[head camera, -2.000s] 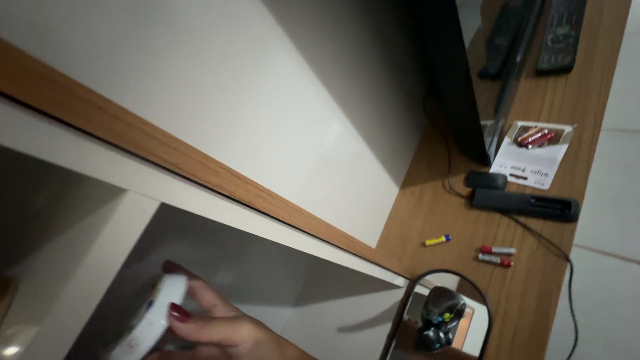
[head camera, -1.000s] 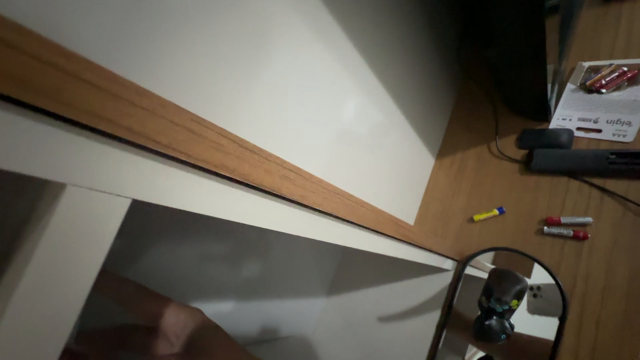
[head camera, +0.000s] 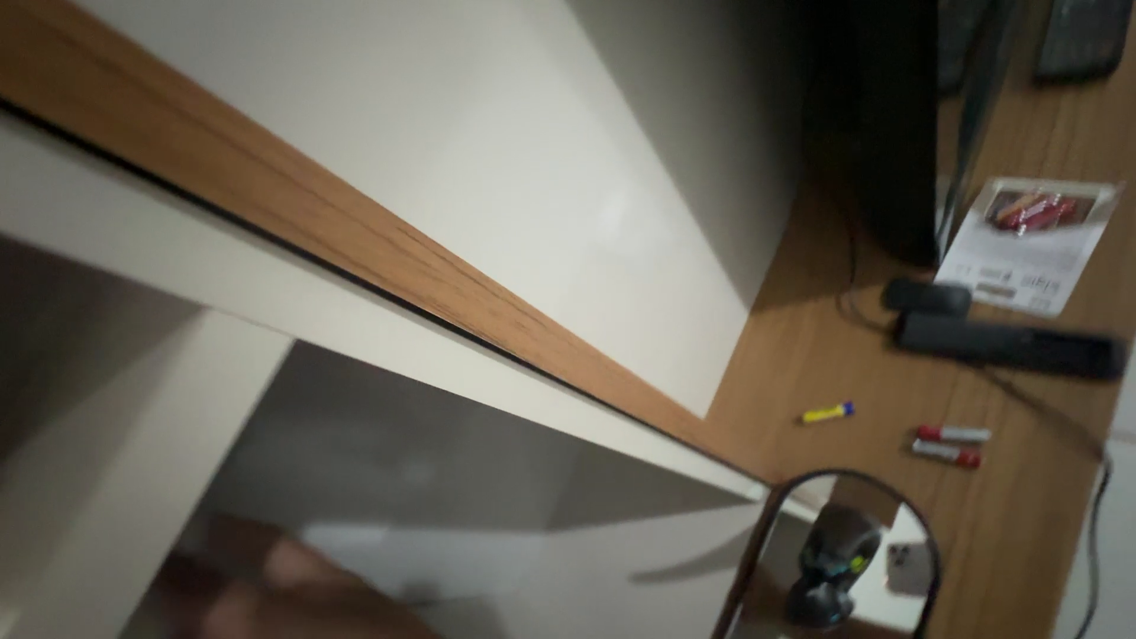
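My left hand (head camera: 275, 586), blurred and in shadow, reaches into a white cabinet compartment (head camera: 426, 461) at the lower left. Its fingertips are dark and partly lost beside the divider, so what they hold cannot be told. My right hand is not in view. Right of the compartment, a dark-rimmed mirror (head camera: 936, 577) reflects a dark figurine and a phone. Above the mirror, a yellow and blue battery (head camera: 827, 413) lies on the wood surface. Two red and silver batteries (head camera: 948, 445) lie side by side to its right.
An open-looking black remote (head camera: 1012, 344) lies by a small black device (head camera: 927, 298) with a cable. Above them is a battery blister pack (head camera: 1029, 253) beside a black screen (head camera: 879, 133). Another remote (head camera: 1083, 40) is at the top right. A wood-edged panel (head camera: 373, 257) crosses the view.
Two seconds ago my left hand held a white object at the compartment's opening; the hand now shows deeper in shadow, and that object is no longer visible. The batteries have not moved.
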